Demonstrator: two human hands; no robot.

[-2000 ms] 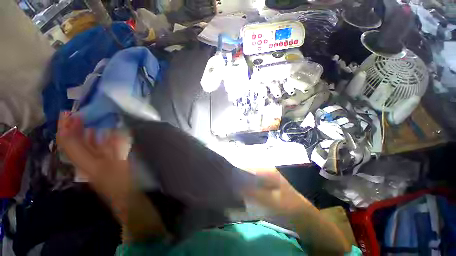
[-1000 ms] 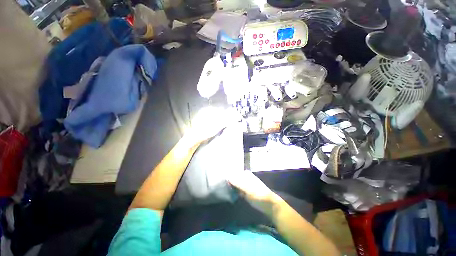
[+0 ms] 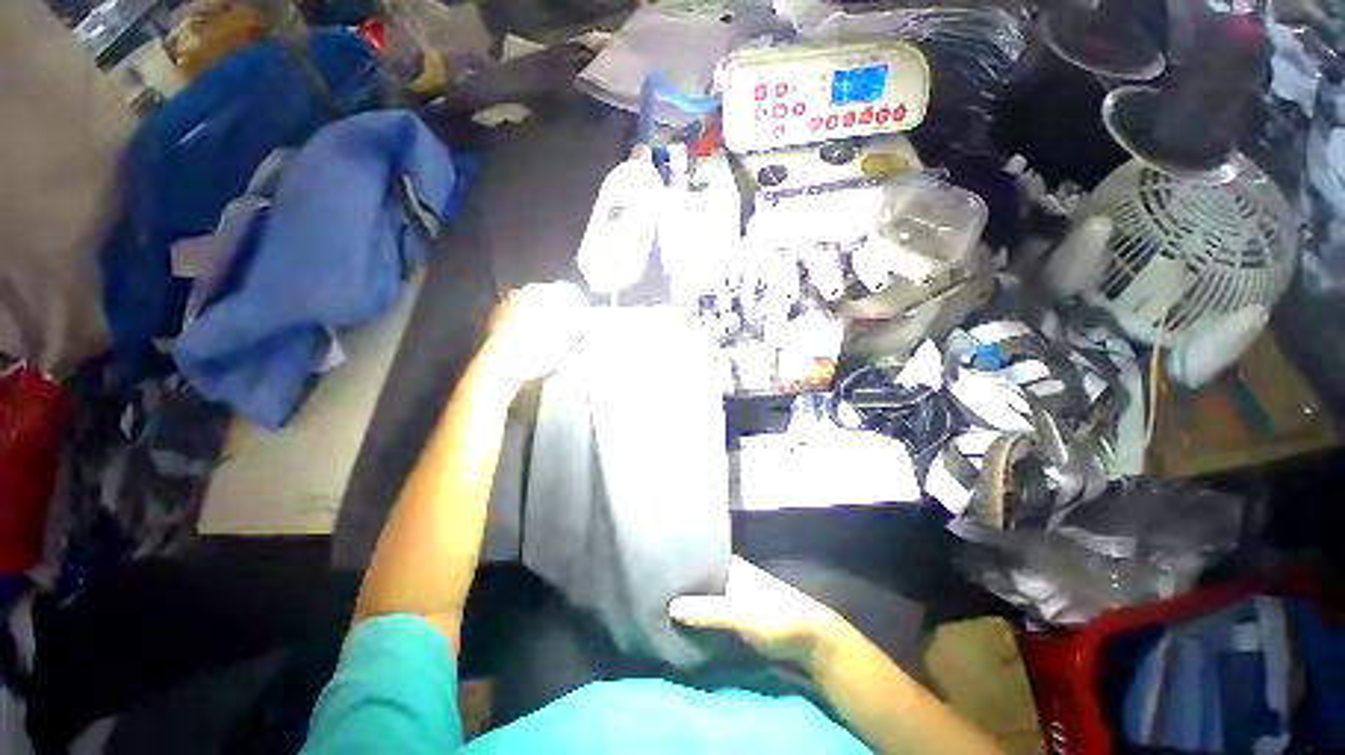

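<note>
A fabric panel (image 3: 637,472), pale grey under the lamp, hangs from the sewing machine (image 3: 767,273) toward my lap. My left hand (image 3: 539,336) is at the panel's upper left edge, beside the machine's left front; glare washes out its fingers, so its hold is unclear. My right hand (image 3: 749,608) grips the panel's lower right edge, thumb on top. The needle area is lost in glare. The white machine bed (image 3: 826,471) shows right of the panel.
Long dark cloth (image 3: 428,398) lies left of the machine, with blue garment pieces (image 3: 317,258) beyond. The control panel (image 3: 826,98) is behind. Tangled strips (image 3: 1018,398), a fan (image 3: 1180,244), a plastic bag (image 3: 1099,546) and a red crate (image 3: 1074,664) are at right.
The panel, swung as a dark blur two seconds ago, now hangs at the machine. Since one second ago my left hand has moved left and up, and my right hand slightly down.
</note>
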